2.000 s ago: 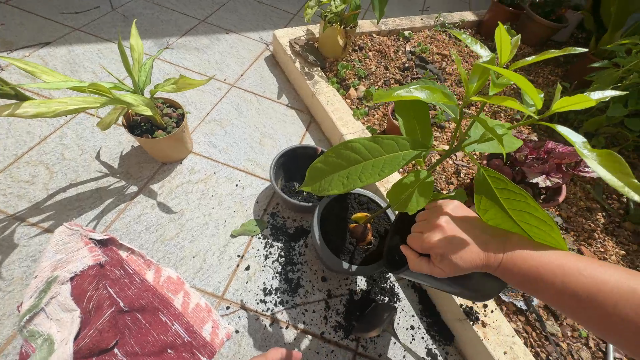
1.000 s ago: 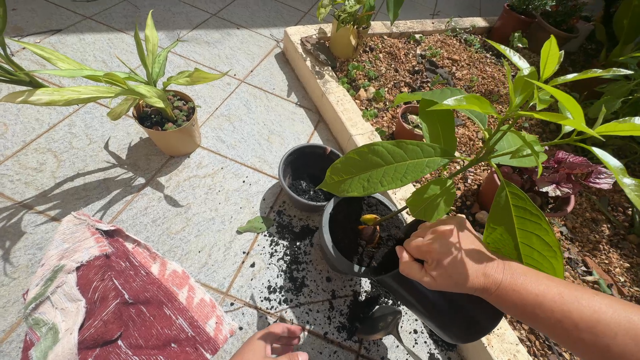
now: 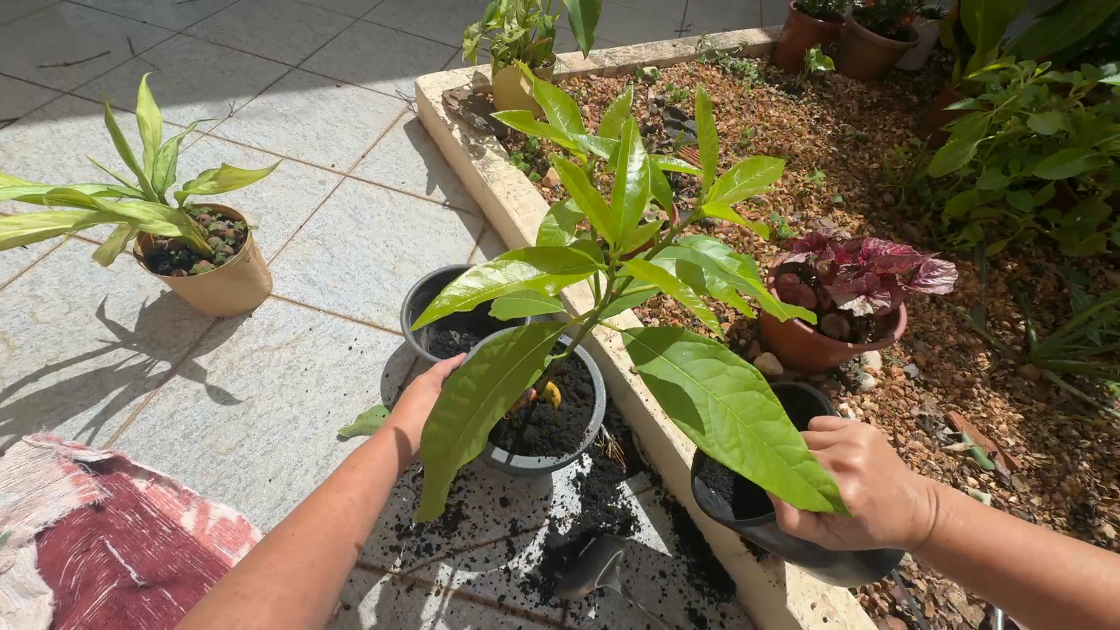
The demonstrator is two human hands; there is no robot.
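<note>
A leafy green sapling (image 3: 595, 306) rises from a grey plastic pot (image 3: 598, 411) filled with dark soil, with a yellowish seed (image 3: 550, 395) at its stem base. My left hand (image 3: 429, 394) reaches to the pot's left side, its fingers partly hidden behind a large leaf, so its hold is unclear. At the right, my right hand (image 3: 853, 490) grips the rim of a black pot (image 3: 840, 564) with some dark soil inside, tilted over the planter edge. Behind the sapling's pot stands another grey pot (image 3: 416, 306) with soil. A small shovel (image 3: 591, 567) lies on the soil-strewn tiles.
A beige potted plant (image 3: 219, 280) stands at the left. A red and white cloth (image 3: 114, 542) lies at the lower left. The concrete border (image 3: 499, 188) of a gravel bed runs diagonally, with a terracotta pot of purple-leaved plant (image 3: 805, 341) inside. A loose leaf (image 3: 364, 423) lies on the tiles.
My right hand has moved the black pot away from the sapling's pot, to the right. My left hand has come up from the bottom edge to that pot. The sapling stands more upright.
</note>
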